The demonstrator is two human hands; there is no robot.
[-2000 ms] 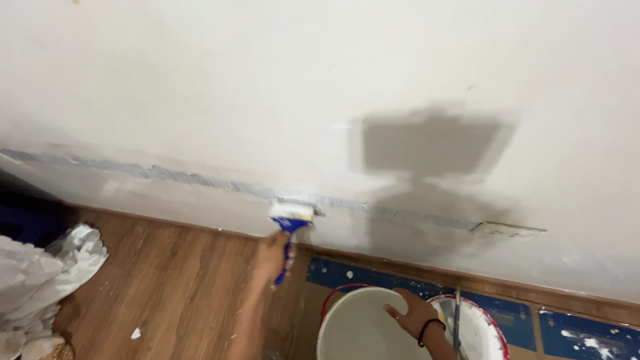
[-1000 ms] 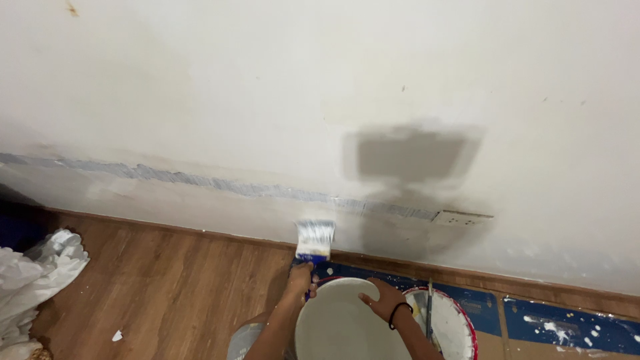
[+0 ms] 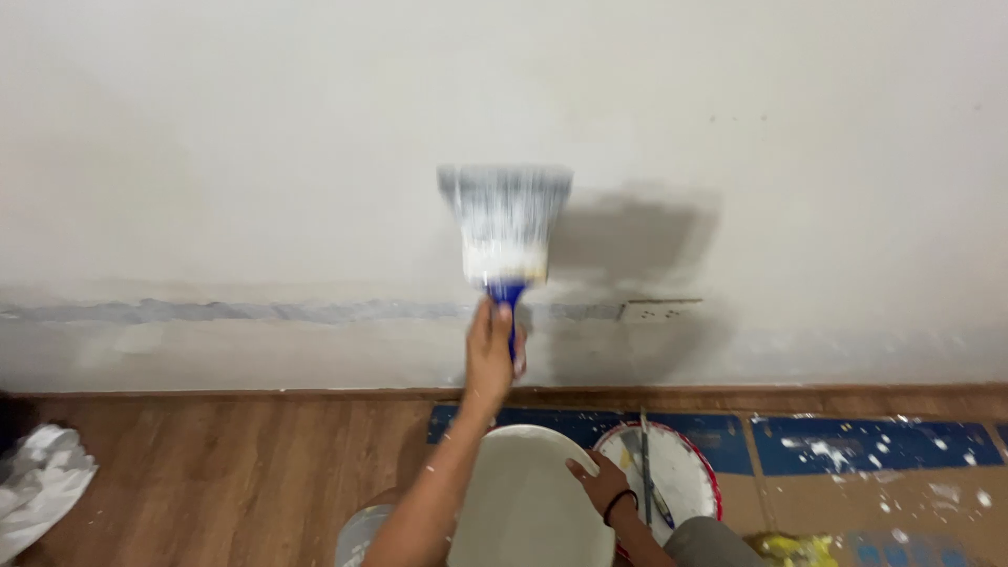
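Note:
My left hand (image 3: 492, 346) grips the blue handle of a wide paintbrush (image 3: 505, 228), whose white-coated bristles point up in front of the wall (image 3: 236, 157). Whether the bristles touch the wall, I cannot tell. Below, my right hand (image 3: 602, 480), with a dark band at the wrist, holds the rim of a large pale bucket (image 3: 531, 496). A grey strip (image 3: 236, 309) runs along the lower wall to a socket plate (image 3: 661, 310).
A red-rimmed lid or tub (image 3: 685, 472) with a thin tool across it lies right of the bucket. Paint-spattered blue and brown cardboard (image 3: 874, 449) covers the floor at right. Crumpled white sheeting (image 3: 47, 488) is at far left, and a small container (image 3: 362, 535) beside my left forearm.
The paintbrush in my left hand has risen from low by the bucket to above the grey strip. My right hand stays at the bucket's rim.

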